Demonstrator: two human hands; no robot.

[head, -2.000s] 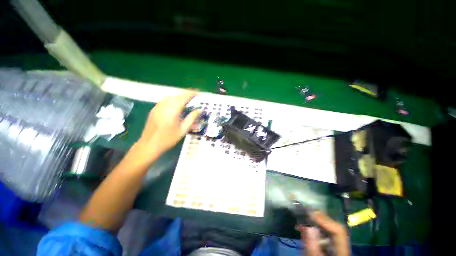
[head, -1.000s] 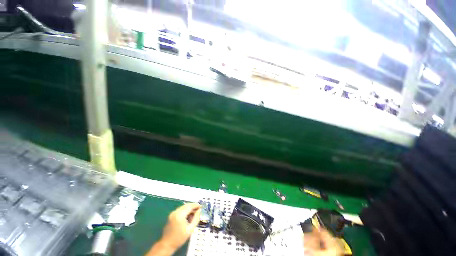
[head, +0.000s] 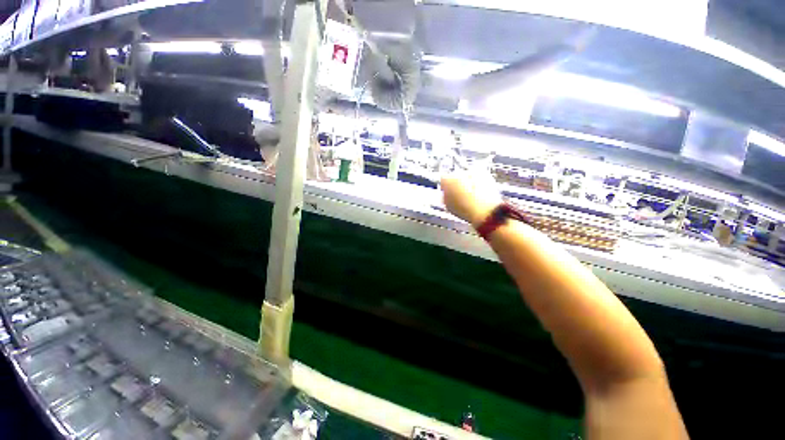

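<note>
My right hand [head: 465,198] is raised with the arm stretched forward from the lower right. It has a dark red band at the wrist and shows against the bright bench beyond. Its fingers are small and blurred, so I cannot tell whether they hold anything. My left hand is out of the picture. Clear blister trays [head: 163,361] lie at the lower left. Crumpled white tissue or bag [head: 301,423] is beside them at the bottom edge. The component sheet is out of view.
A pale upright post [head: 293,172] with a yellowish wrapped base stands left of centre. A green belt or panel runs behind the white edge rail [head: 361,404]. A small dark part [head: 467,421] lies beyond the rail. The far white bench [head: 387,193] holds many items.
The view has tilted up and swung left, away from the sheet and fan. My right hand has risen and reached forward. My left hand has left the picture.
</note>
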